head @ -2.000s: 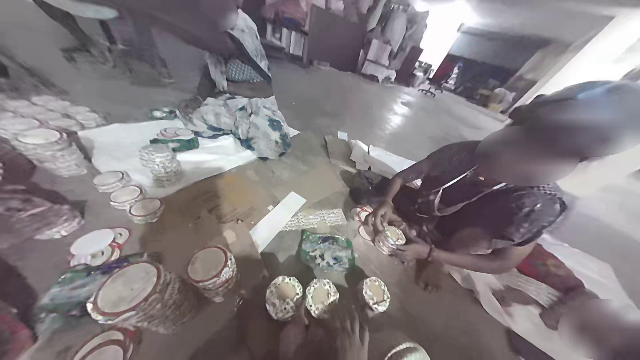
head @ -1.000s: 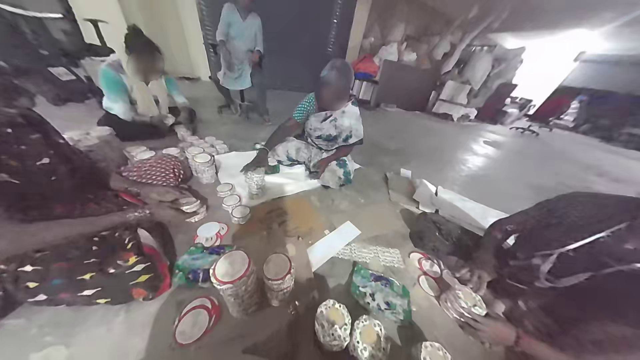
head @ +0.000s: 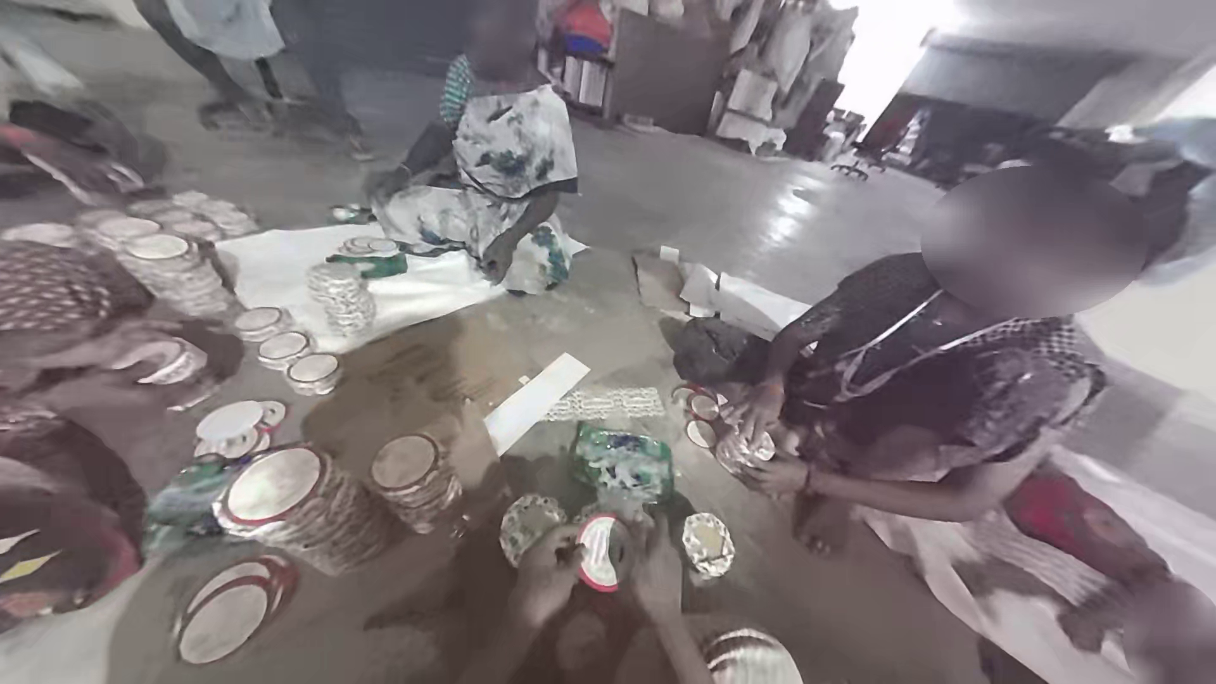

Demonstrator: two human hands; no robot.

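Low in the middle of the head view, my left hand [head: 551, 570] and my right hand [head: 654, 565] hold a round white disc with a red rim [head: 598, 553] between them. A patterned round piece [head: 530, 528] lies just beyond my left hand, and another patterned round piece [head: 707, 544] lies to the right of my right hand. Directly beyond both hands is a green and white printed packet [head: 622, 464]. At the bottom edge, a further round piece [head: 750, 657] is partly cut off. My fingertips are blurred.
Tall stacks of round discs [head: 313, 508] and a shorter stack [head: 416, 480] stand at left, near loose red-rimmed discs [head: 225, 622]. A white strip [head: 538, 404] lies ahead. At right a person [head: 912, 380] handles similar pieces; another person [head: 484, 180] sits on a white sheet [head: 275, 275].
Both hands are now together around a red-rimmed disc; one second ago they were not plainly in view. The view has swung since then.
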